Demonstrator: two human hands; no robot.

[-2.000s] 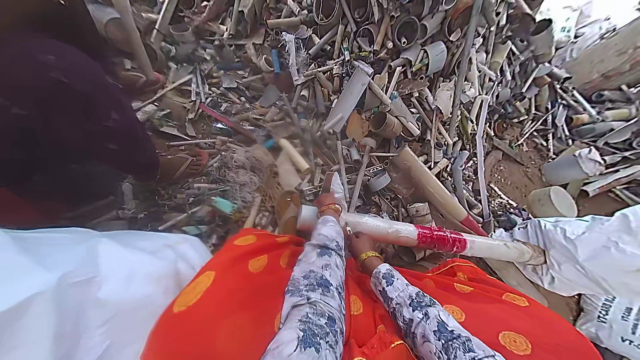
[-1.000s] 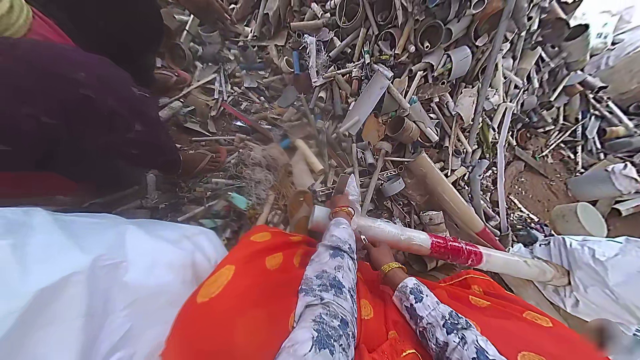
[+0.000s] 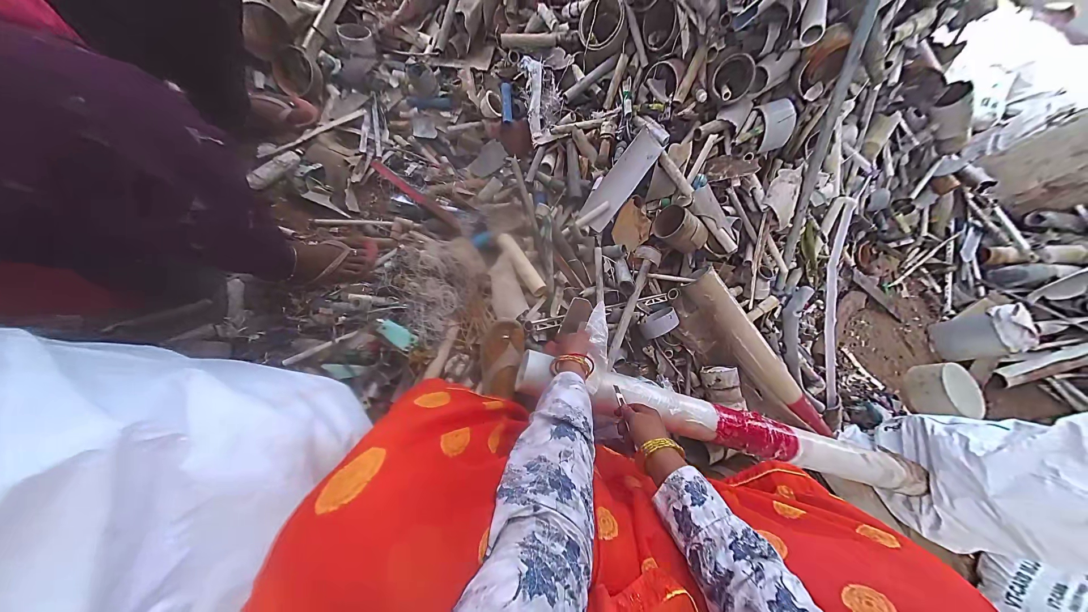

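A white plastic pipe (image 3: 837, 456) with a red band lies slanted across my lap, its left part wrapped in clear film. Near the pipe's left end, my left hand (image 3: 571, 344) pinches a raised piece of clear plastic film (image 3: 598, 331); its fingertips are partly hidden. My right hand (image 3: 642, 423) is closer to me, against the near side of the pipe. Between its fingers is a small, thin metallic tool (image 3: 620, 394), maybe a blade, touching the film.
Scrap pipe pieces (image 3: 680, 228) cover the ground ahead. A tan pipe (image 3: 748, 340) lies just beyond the wrapped one. White sacks (image 3: 170, 442) bulge at left and at lower right. Another person's foot (image 3: 331, 259) and dark clothing are at upper left, and a white bucket-like piece (image 3: 943, 389) sits at right.
The view has shifted a little. Both hands remain at the wrapped pipe, with the raised film still at my left hand.
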